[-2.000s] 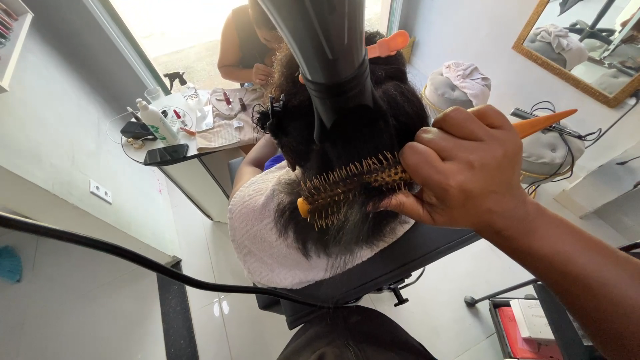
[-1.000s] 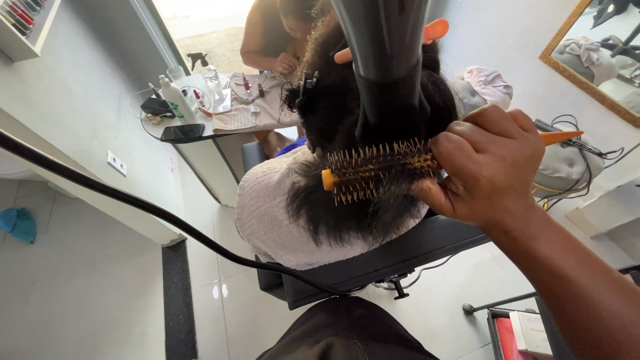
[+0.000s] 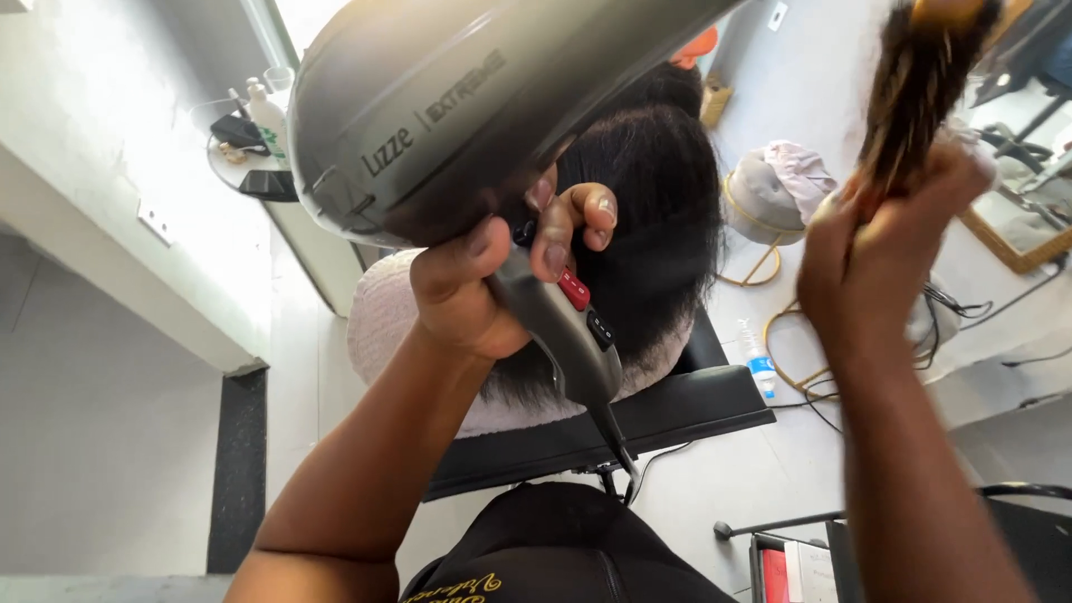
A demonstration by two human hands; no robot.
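A grey Lizze hair dryer (image 3: 469, 109) fills the upper middle, its nozzle toward the upper right. My left hand (image 3: 494, 276) holds it at the top of its handle, beside red and black switches. At the upper right, my right hand (image 3: 879, 243) grips a round hairbrush (image 3: 925, 92), slightly blurred, held up away from the head. Dark hair (image 3: 645, 218) of a seated person hangs down behind the dryer, over a light towel (image 3: 385, 310) on the shoulders. An orange hair clip (image 3: 697, 48) shows at the top of the head.
The black chair back (image 3: 703, 406) stands in front of me. Left is a glass table (image 3: 222, 172) with bottles and a phone. Right are a grey pouf (image 3: 762, 197), a plastic bottle (image 3: 760, 364), cables and a gold-framed mirror (image 3: 1005, 239). A cart (image 3: 770, 569) is at lower right.
The brush was in the hair under the nozzle; my right hand has lifted it out, up and to the right. My left hand and the dryer's handle have come into view.
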